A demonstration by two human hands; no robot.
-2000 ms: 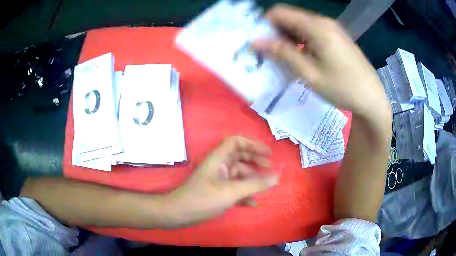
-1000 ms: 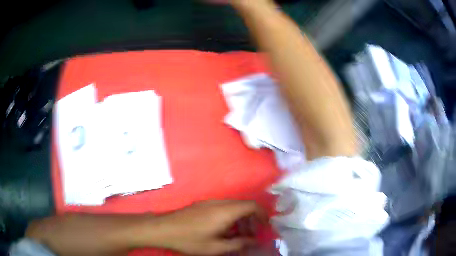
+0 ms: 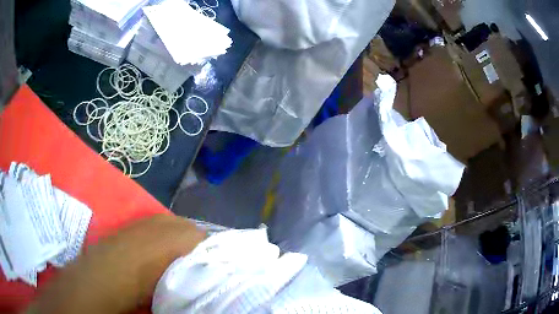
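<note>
Neither hand is in view. A blurred bare forearm with a white striped sleeve comes in at the bottom, apparently my right; its hand is cut off by the lower left edge. White printed slips (image 3: 27, 224) lie fanned in a loose pile on the red mat (image 3: 92, 178) at the left. A heap of pale rubber bands (image 3: 138, 129) lies on the dark bench beside the mat. Grey-white bundled leaflets (image 3: 101, 43) stand at the upper left, with loose white papers (image 3: 187, 34) on top of one block.
A person's pale smock (image 3: 263, 92) is at the bench's far side, top centre. Large silvery plastic-wrapped packages (image 3: 361, 178) stand right of the bench edge. Brown cartons (image 3: 441, 92) are in the right background. A metal wire rack (image 3: 478, 245) is at the lower right.
The view has swung far right, to the rubber bands, packages and cartons. The two manual stacks and my left hand have left the picture. My right hand, earlier holding manuals, is out of view.
</note>
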